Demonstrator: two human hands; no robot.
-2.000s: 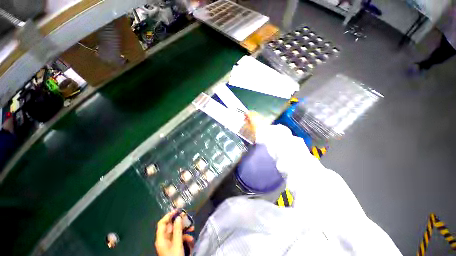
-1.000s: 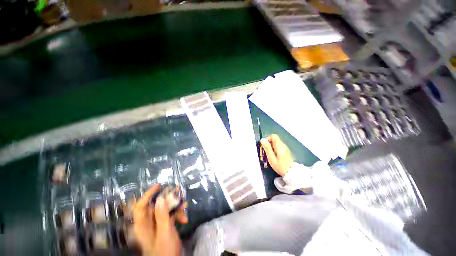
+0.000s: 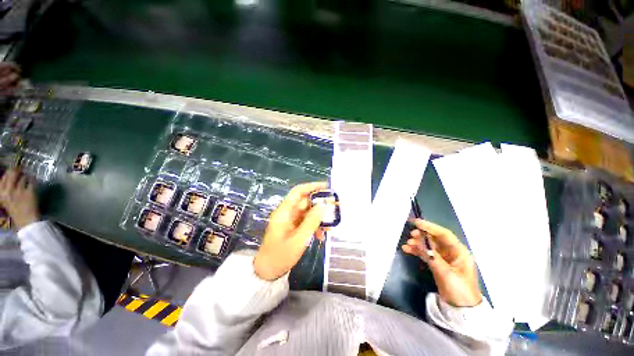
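My left hand (image 3: 292, 226) holds a small dark-framed watch body (image 3: 325, 208) with a pale inside, above the sticker sheet (image 3: 350, 261). The sheet is a long white strip with grey-brown rectangles at both ends. My right hand (image 3: 448, 261) holds slim dark tweezers or a pick (image 3: 417, 212), tip pointing up, over the bench beside a second white strip (image 3: 397, 201). A clear blister tray (image 3: 257, 156) lies left of my left hand with several watch bodies in its pockets. No small adhesive piece can be made out.
White sheets (image 3: 497, 229) are fanned at right beside a filled blister tray (image 3: 573, 278). The dark green belt (image 3: 292, 62) runs behind a metal rail. A loose unit (image 3: 82, 163) lies at left. Another person's hand (image 3: 19, 198) and another clear tray are at far left.
The view has swung, and the bench now shows more squarely with another person at left. My left hand, still holding the unit, has moved from over the blister tray to over the sticker sheet.
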